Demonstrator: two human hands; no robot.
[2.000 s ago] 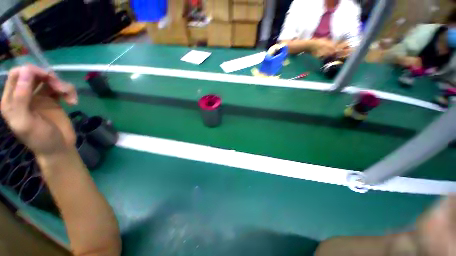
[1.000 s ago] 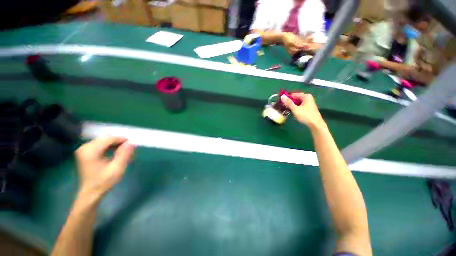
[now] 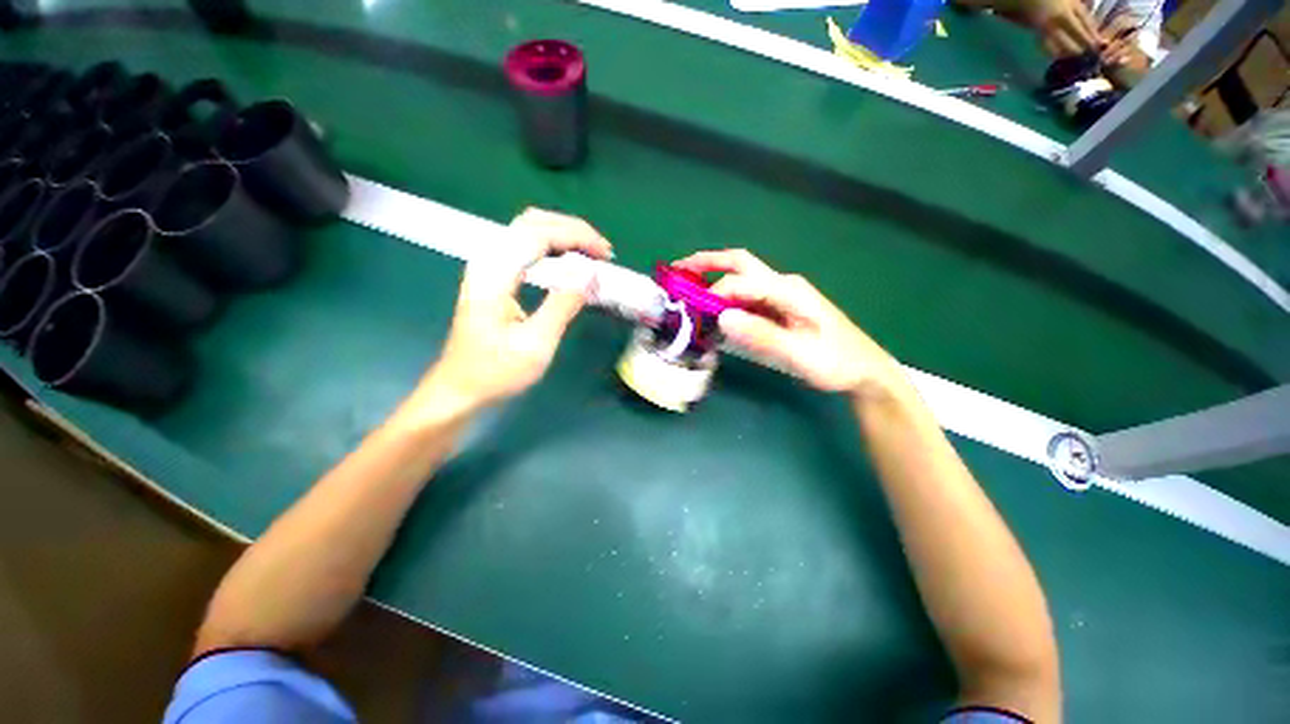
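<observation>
A motor/heater unit with a magenta top, dark middle and cream lower part is held over the green worktop, tilted. My right hand grips its magenta end from the right. My left hand is at its left, with thumb and fingers closed on a pale, blurred strip that reaches to the unit's middle. Whether the strip is a lead or a sleeve I cannot tell.
Several black housings stand in rows at the left. A filled housing with a magenta rim stands on the belt. A grey post meets the white rail at the right. Another person's hands work across the belt.
My right hand has brought the unit from the belt back over the worktop. My left hand has moved right to it and now holds the pale strip. The view has shifted lower.
</observation>
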